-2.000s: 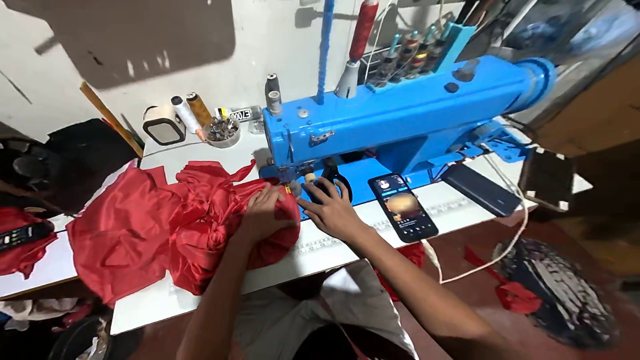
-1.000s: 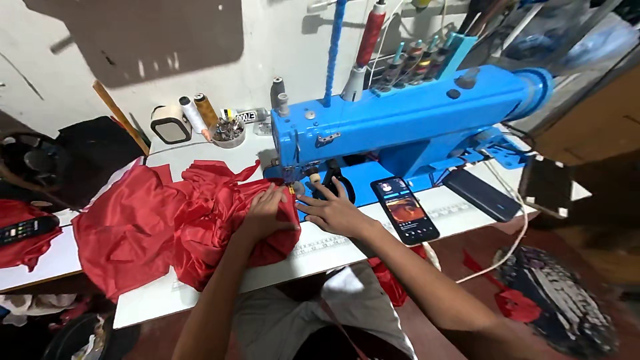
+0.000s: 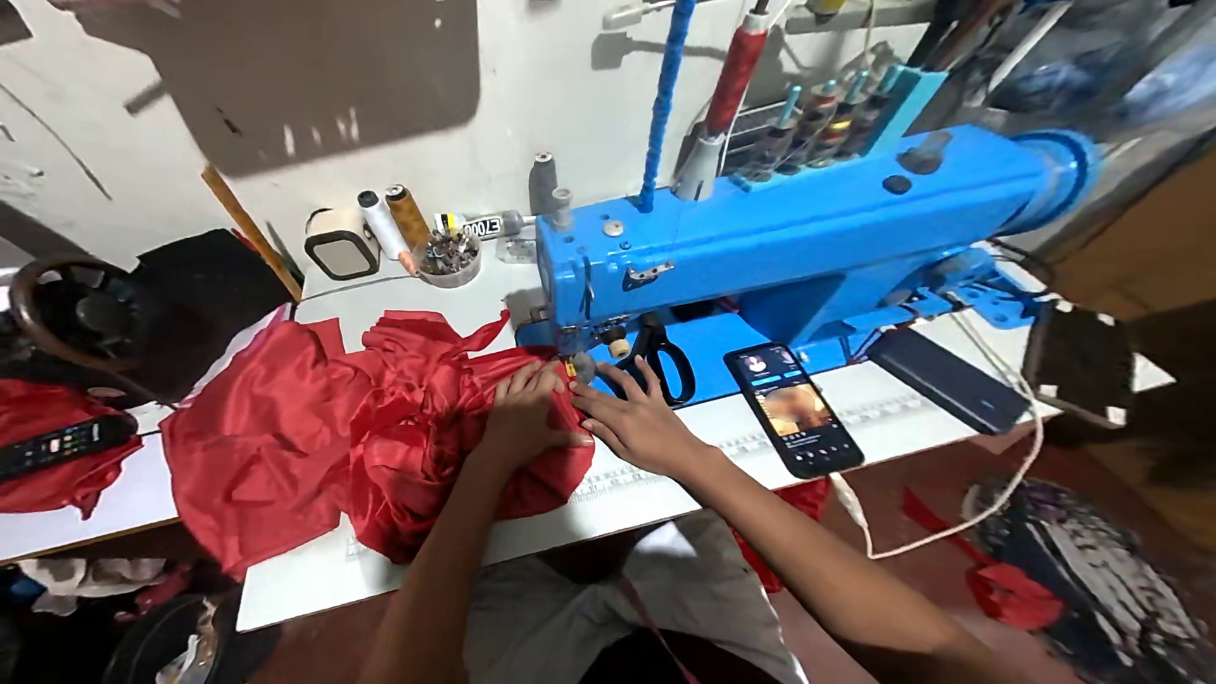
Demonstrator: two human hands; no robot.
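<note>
Red satiny fabric (image 3: 408, 418) lies bunched over the left part of the white table, its right edge under the needle area of a blue sewing machine (image 3: 788, 237). My left hand (image 3: 524, 408) rests on the fabric just left of the presser foot, pressing it down; whether the fingers pinch it is unclear. My right hand (image 3: 638, 418) lies palm down, fingers spread, with its fingertips at the fabric's right edge beside the foot. Black-handled scissors (image 3: 676, 366) lie on the machine bed just beyond my right hand, partly hidden by it.
A phone (image 3: 798, 413) with a lit screen lies right of my right hand, its white cable running off the table edge. Farther right is a dark power bank (image 3: 947, 380). Thread spools (image 3: 407, 217) and a tub of small metal pieces (image 3: 448, 258) stand behind the fabric.
My right hand's fingers have shifted slightly at the fabric edge. The picture on the phone screen has changed.
</note>
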